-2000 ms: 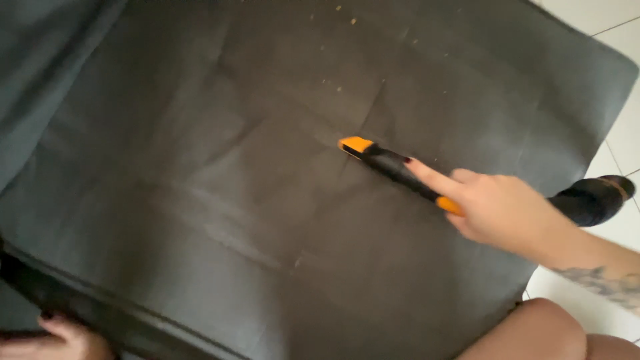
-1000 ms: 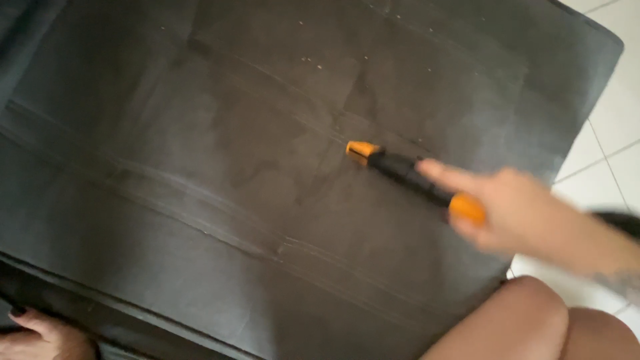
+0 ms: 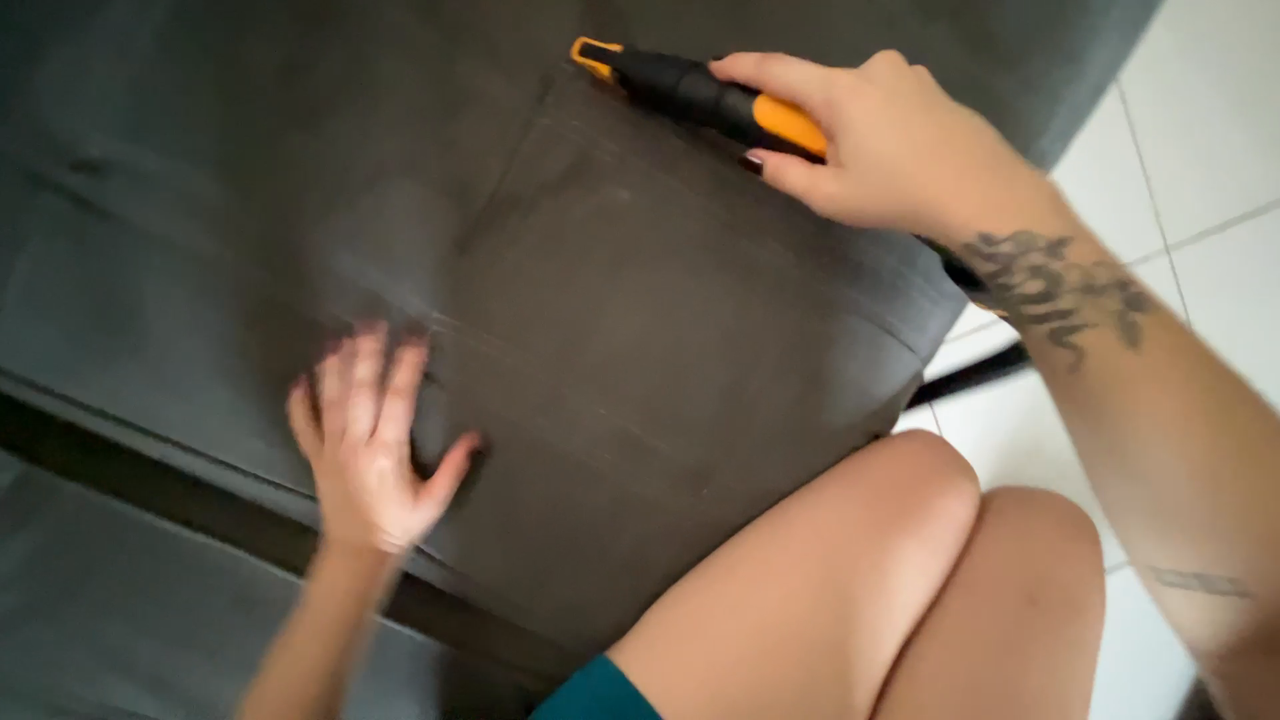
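Note:
My right hand (image 3: 860,140) grips a black and orange vacuum cleaner nozzle (image 3: 700,95) at the upper middle of the head view. Its orange-rimmed tip points left, at the surface of a dark grey upholstered seat cushion (image 3: 600,300). Lower left, my left hand (image 3: 370,430) is spread over the same cushion with the fingers apart and nothing held; it is slightly blurred. Part of a black hose (image 3: 970,375) shows beneath my right forearm.
A dark gap (image 3: 250,520) runs along the cushion's lower left edge, with another grey upholstered section (image 3: 120,570) beyond it. My bare knees (image 3: 920,480) are at the cushion's near edge. White floor tiles (image 3: 1200,120) lie at the right.
My left hand has come from the bottom left corner up onto the cushion, fingers spread. My right hand still holds the nozzle. The pale crumbs seen earlier are out of sight; the view has shifted.

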